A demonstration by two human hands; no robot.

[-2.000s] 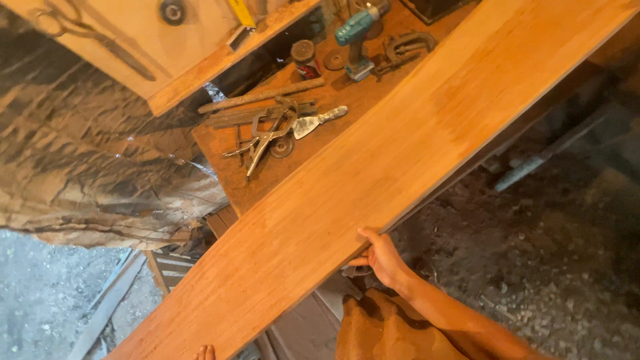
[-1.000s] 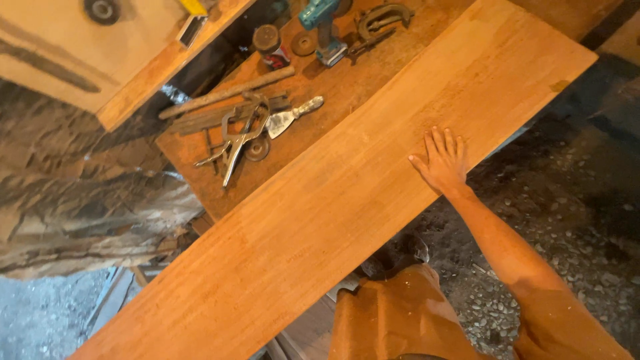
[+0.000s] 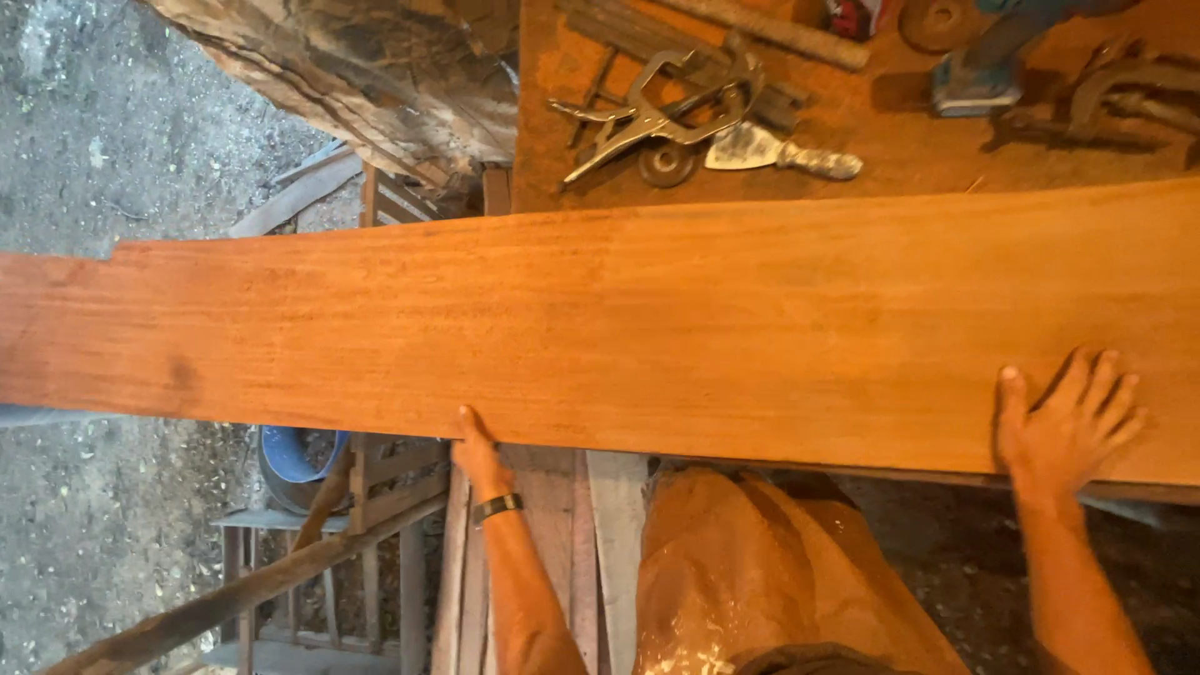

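Observation:
A long, wide wooden board [image 3: 656, 328] spans the view from left to right, its far edge over the near part of the workbench. My left hand [image 3: 480, 455], with a dark band on the wrist, grips the board's near edge, thumb on top and the other fingers hidden below. Toward the right end, my right hand [image 3: 1069, 422] lies on the board's face with its fingers spread. Beyond the board lie a locking C-clamp [image 3: 670, 108] and a putty knife [image 3: 783, 155].
On the workbench [image 3: 909, 159] are a grinding disc [image 3: 667, 161], a cordless power tool [image 3: 984, 70], a C-clamp [image 3: 1116, 98] and a wooden stick [image 3: 769, 33]. At lower left are a wooden pole [image 3: 244, 595], slatted frames and a blue round container [image 3: 302, 453].
The view has turned and shifted left along the board. My left hand now shows at the near edge. My right hand held the edge at first, then moved onto the board's face.

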